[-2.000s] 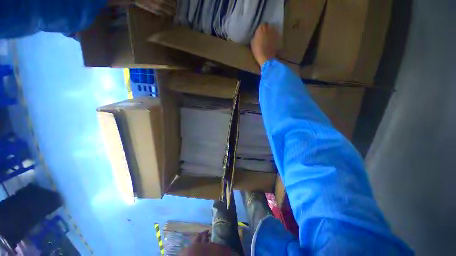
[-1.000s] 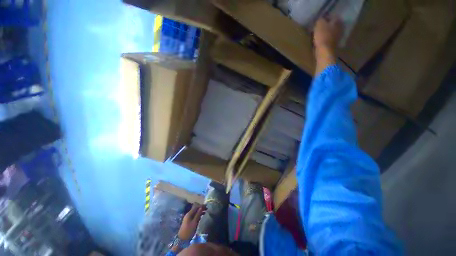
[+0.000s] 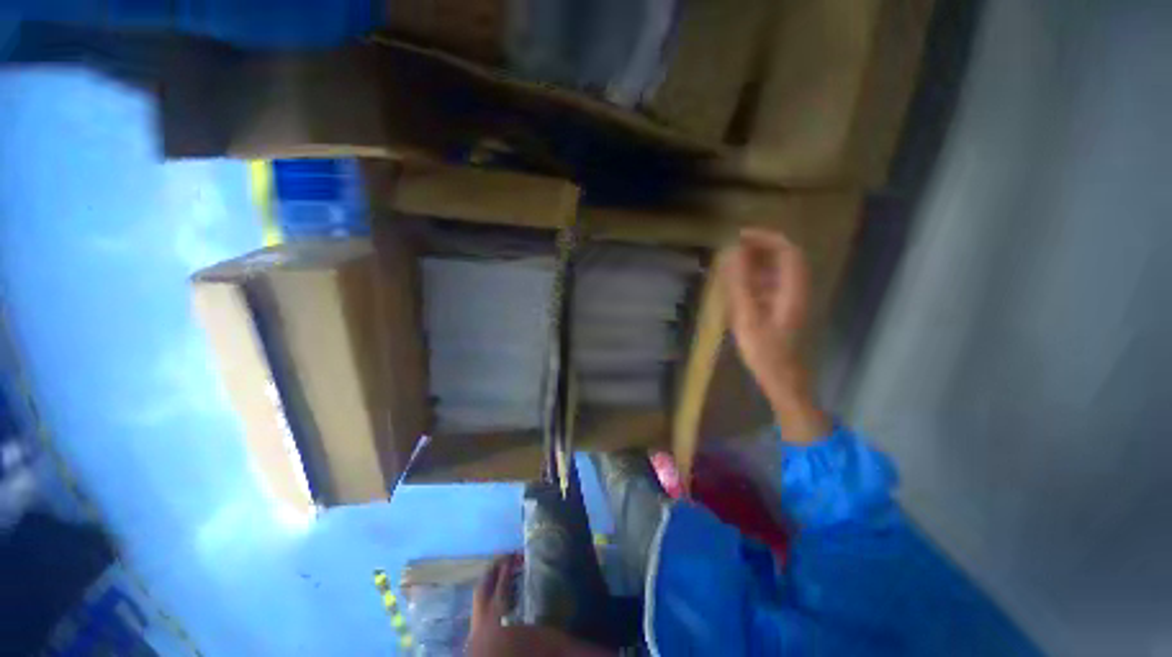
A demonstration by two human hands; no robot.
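Note:
An open brown carton (image 3: 495, 456) stands in the middle, with pale flat wrapped parts (image 3: 488, 340) packed on both sides of an upright cardboard piece (image 3: 562, 347). My right hand (image 3: 767, 289), in a blue sleeve, is over the carton's right flap (image 3: 701, 372). Its fingers are loosely bent and nothing shows in it; blur hides whether it touches the flap. My left hand (image 3: 495, 597) is small and blurred at the bottom edge, beside a pale stack (image 3: 437, 597). Its grip is unclear.
Another carton (image 3: 302, 109) with pale parts stands at the top. A blue sleeve (image 3: 289, 19), apparently another person's, enters top left. A carton side or flap (image 3: 328, 372) stands at left. A blue crate or pallet (image 3: 321, 199), red item (image 3: 739, 501) and grey wall (image 3: 1028, 321) also show.
My right hand has left the pale parts in the upper carton and come down to the middle carton's right flap. The view has swung and blurred.

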